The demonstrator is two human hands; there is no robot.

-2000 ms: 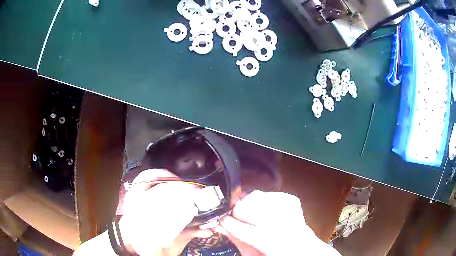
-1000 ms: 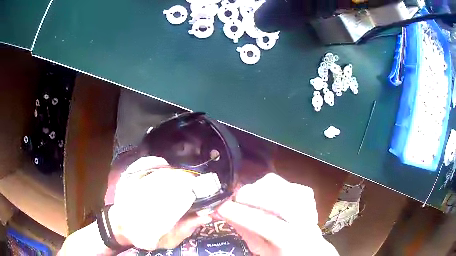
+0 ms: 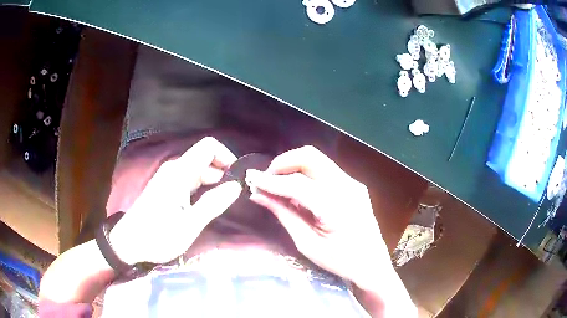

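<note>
My left hand (image 3: 180, 202) and my right hand (image 3: 320, 208) meet over my lap. Both hold a small dark flat rounded piece (image 3: 247, 163), perhaps a black cover; its upper edge shows between the fingertips. A small whitish spot, perhaps a white part, shows at my right thumb and fingertips, too overexposed to tell. My fingers hide the lower part of the dark piece. Small white two-eared plates (image 3: 429, 62) lie in a cluster on the green bench top, and a separate white piece (image 3: 418, 127) lies below them.
The bench edge runs diagonally beyond my hands. White rings (image 3: 320, 11) are cut off at the top. A blue bin (image 3: 502, 149) of white parts stands right, a thin dark rod (image 3: 462, 129) beside it. Cardboard boxes are below, the left one with black parts (image 3: 40, 112).
The black cup-like housing and its wires are gone from my hands; a smaller dark flat piece is between them. My hands are higher in the picture, and the view has tilted down towards my lap.
</note>
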